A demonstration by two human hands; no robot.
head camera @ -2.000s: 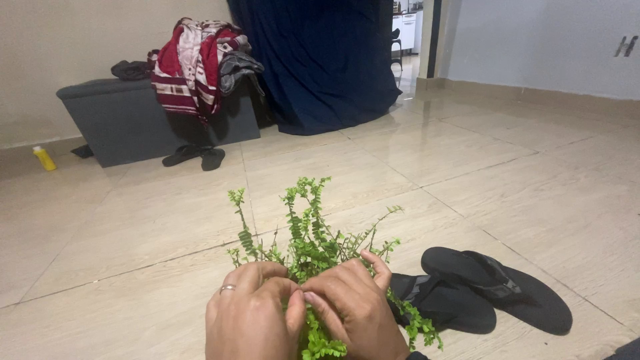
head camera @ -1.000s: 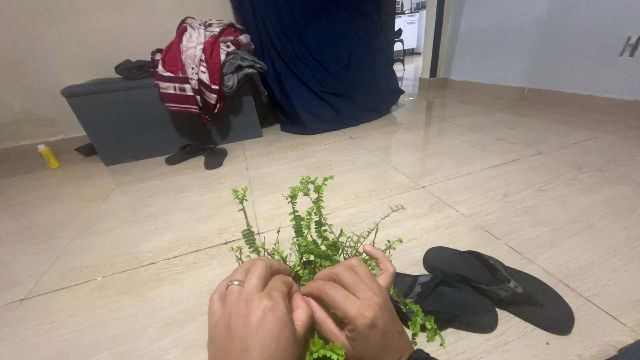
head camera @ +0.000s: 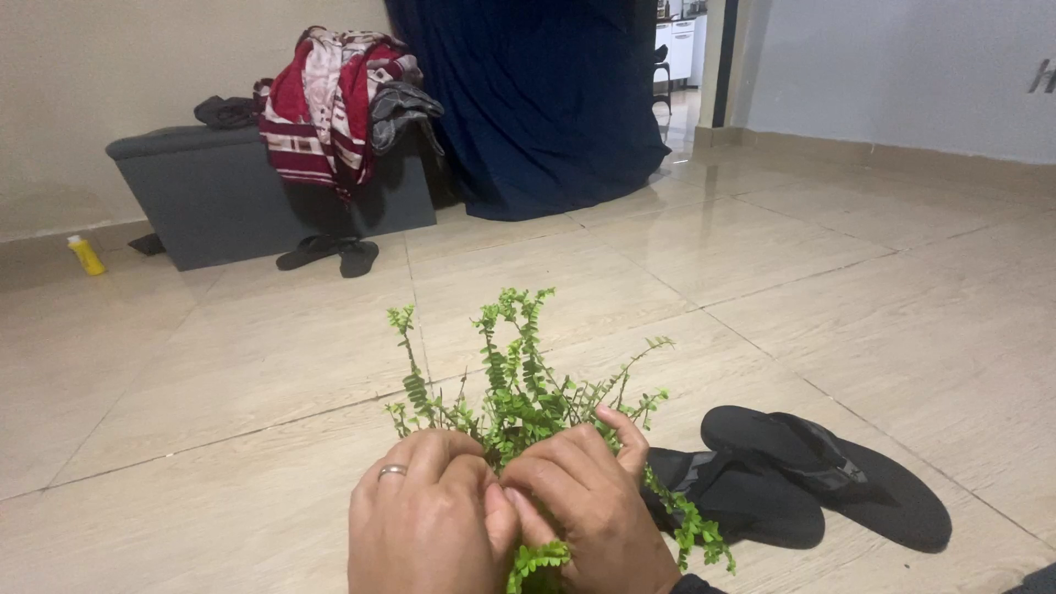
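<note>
A leafy green plant with small round leaflets on thin stems rises at the lower middle; its base and any pot are hidden. My left hand, with a ring on one finger, is at its near side, fingers curled inward. Against it, fingertips meeting, is my right hand, its little finger raised beside the stems. Both hands seem to pinch something small at the plant, but the fingers hide it. One frond droops below the hands, another hangs to the right of my right hand.
Black flip-flops lie overlapped on the tiled floor at the right. Farther back are a grey storage bench with a red patterned blanket, another pair of black flip-flops, a yellow bottle and a dark blue curtain.
</note>
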